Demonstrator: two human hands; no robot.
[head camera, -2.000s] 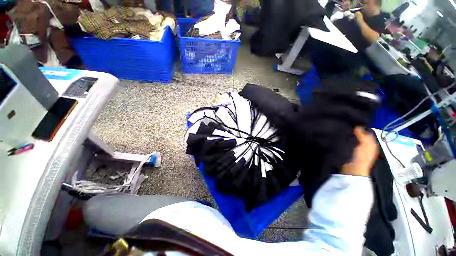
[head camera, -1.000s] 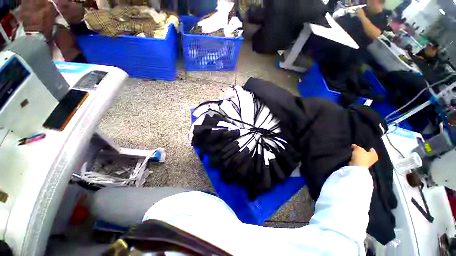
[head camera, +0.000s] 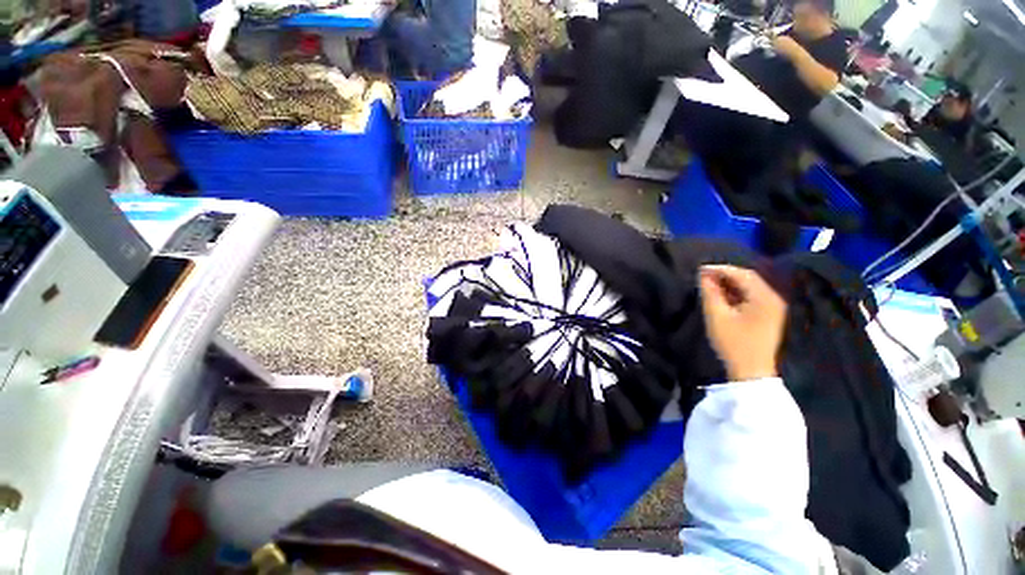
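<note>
My right hand (head camera: 746, 323), in a pale blue sleeve, is over the black garment parts (head camera: 843, 393). Its fingers are curled in loosely; I cannot tell whether they touch or pinch any cloth. The black parts lie in a long dark heap that hangs down at the right. Left of the hand, a round fan-shaped bundle of black-and-white cut pieces (head camera: 568, 320) sits in a blue bin (head camera: 562, 505), against the dark heap. My left hand is not in view.
At the left is the white machine table (head camera: 169, 326) with a phone (head camera: 146, 301) and pens (head camera: 70, 370). Blue bins (head camera: 287, 174) with cloth stand at the back. Another white table (head camera: 916, 326) is at the right. People sit at the upper right.
My right hand has moved left across the black cloth. The black cloth lifted two seconds ago now lies spread down at the right. The view has tilted up slightly.
</note>
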